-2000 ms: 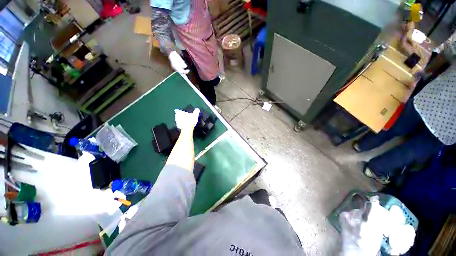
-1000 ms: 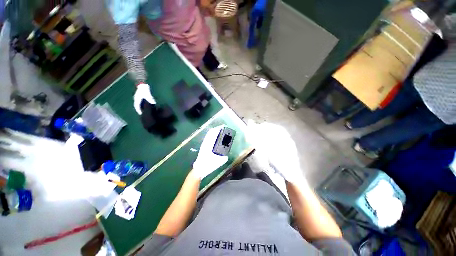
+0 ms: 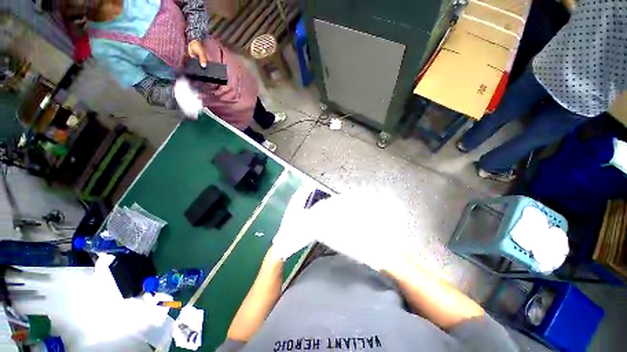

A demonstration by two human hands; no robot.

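Observation:
My left hand point(image 3: 295, 223), in a white glove, holds a small dark part point(image 3: 317, 199) over the front edge of the green bench point(image 3: 242, 283). Only a dark strip of the part shows. My right hand point(image 3: 368, 220) meets it from the right; glare washes out the white glove or a cloth there, so its fingers cannot be told apart. Two dark clumps of black parts lie on the bench: one near the far edge point(image 3: 240, 168), one nearer the middle point(image 3: 207, 206).
A coworker point(image 3: 172, 41) across the bench holds a black part point(image 3: 207, 72). Clear plastic bag point(image 3: 134, 228), bottle point(image 3: 174, 280) and paper slip point(image 3: 188, 326) lie left. Pale stool point(image 3: 509, 227) with white cloths and blue bin point(image 3: 565, 317) stand right; machine cabinet point(image 3: 361, 69) ahead.
My left hand came back from the far parts to the bench edge, gripping a part, and my right hand joined it. The coworker lifted a black part off the bench.

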